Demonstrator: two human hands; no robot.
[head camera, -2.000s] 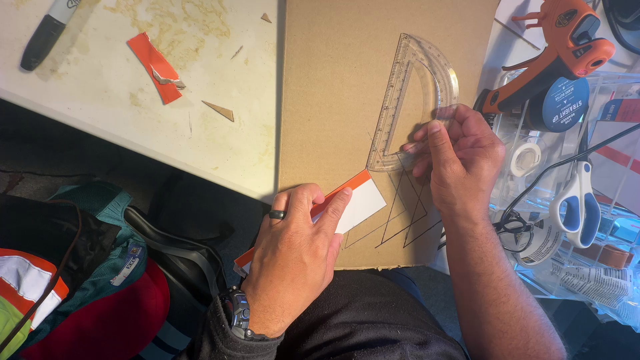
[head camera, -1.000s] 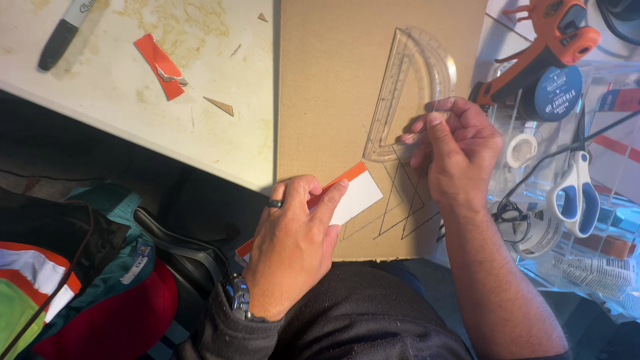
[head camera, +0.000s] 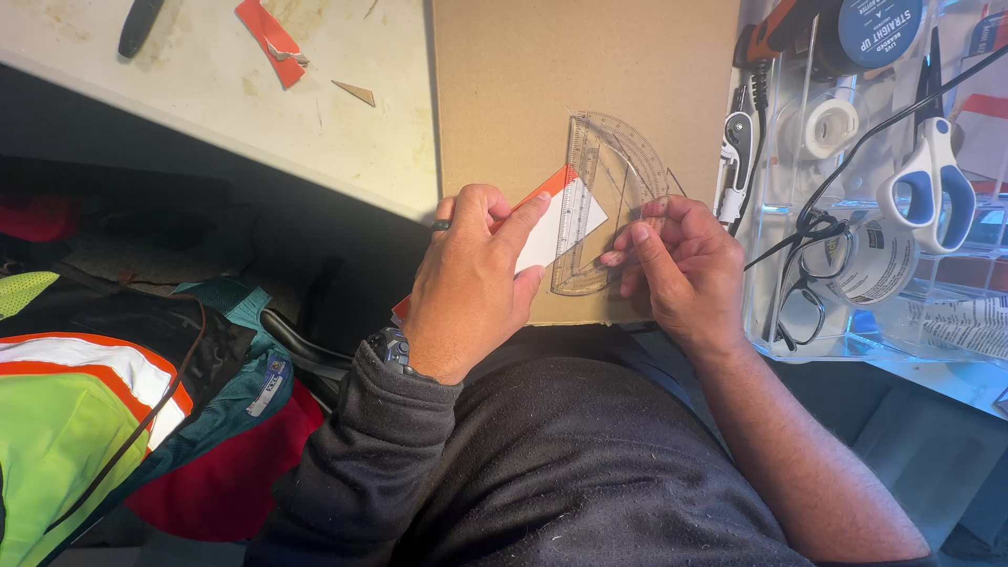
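Observation:
My left hand (head camera: 480, 276), with a ring and a wristwatch, grips a white and orange card strip (head camera: 543, 239) that slants over the lower part of a cardboard sheet (head camera: 512, 94). Between thumb and fingers, my right hand (head camera: 677, 260) pinches the curved side of a clear plastic protractor (head camera: 579, 189). The protractor's straight edge lies across the strip's far end, running up and down. Drawn dark lines on the cardboard show through the protractor. Whether the protractor rests flat on the strip, I cannot tell.
Torn orange card (head camera: 272, 43), a small cardboard sliver (head camera: 354, 92) and a black marker (head camera: 140, 30) lie on the white table (head camera: 378, 142) at left. At right, a clear organizer (head camera: 760, 315) holds scissors (head camera: 929, 189), a tape roll (head camera: 831, 128) and glasses (head camera: 803, 315). A utility knife (head camera: 736, 165) lies beside the cardboard.
The protractor, held in my right hand, has moved down over the cardboard and now overlaps the end of the strip; before, it lay above it. My left hand still holds the strip.

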